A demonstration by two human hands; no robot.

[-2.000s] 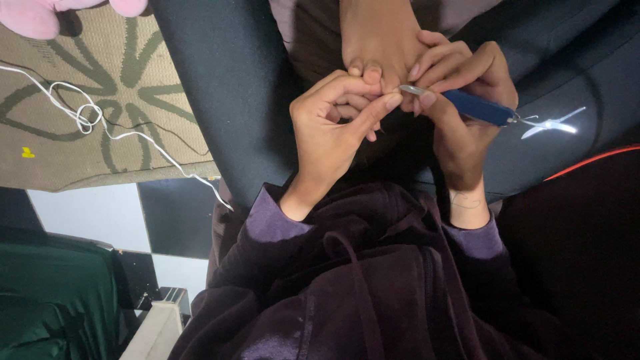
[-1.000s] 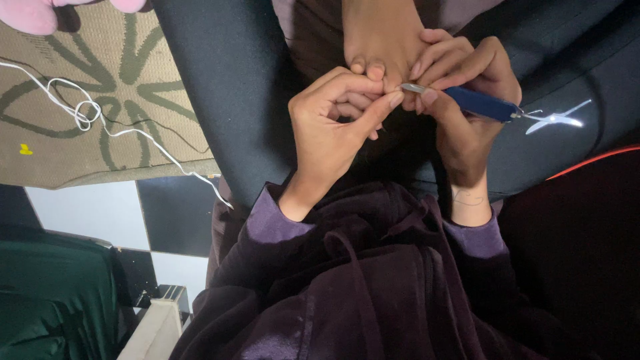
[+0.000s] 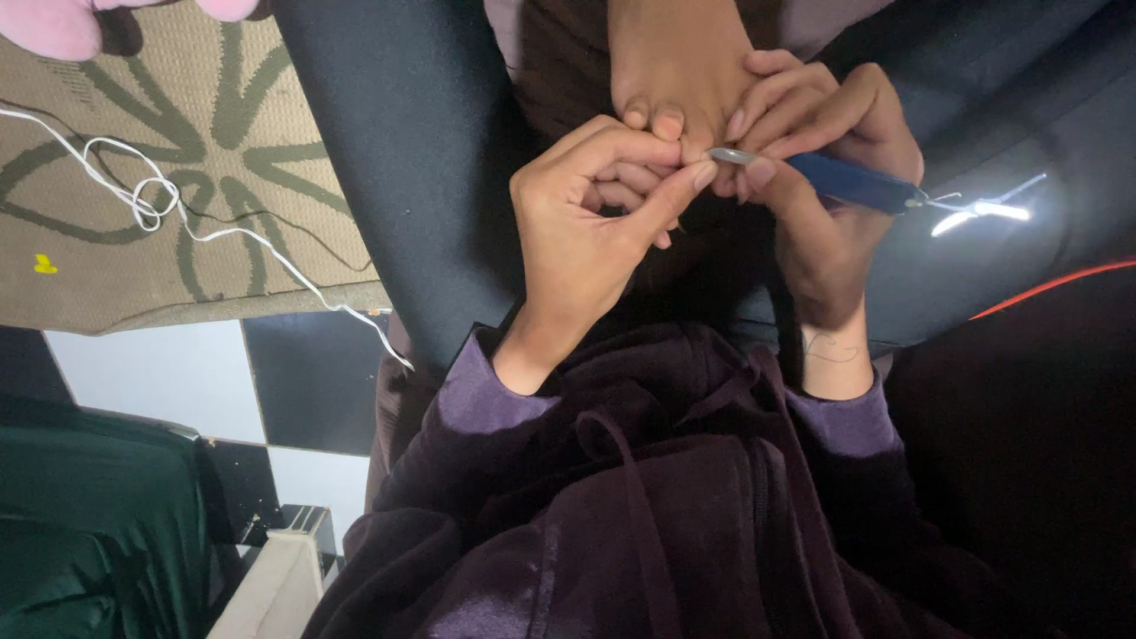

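A bare foot (image 3: 683, 62) reaches down from the top of the view, toes toward me. My left hand (image 3: 603, 204) is at the toes, thumb and index finger pinched close to one toe; whether they grip the toe or the tool's tip cannot be told. In my right hand (image 3: 825, 151) is a small tool with a silver metal tip (image 3: 732, 156) and a blue handle (image 3: 856, 182), possibly a nail clipper. Its tip meets the toe by my left thumb. From the handle's far end hangs a shiny metal attachment (image 3: 985, 209) that reflects light.
The foot is above a dark cushioned surface (image 3: 426, 133). At left lie a patterned rug (image 3: 293, 186) with a white cable (image 3: 257, 238) and a pink plush object (image 3: 62, 27). Green fabric (image 3: 98, 524) and a pale beam (image 3: 275, 577) are at lower left. An orange cord (image 3: 1056, 288) runs at right.
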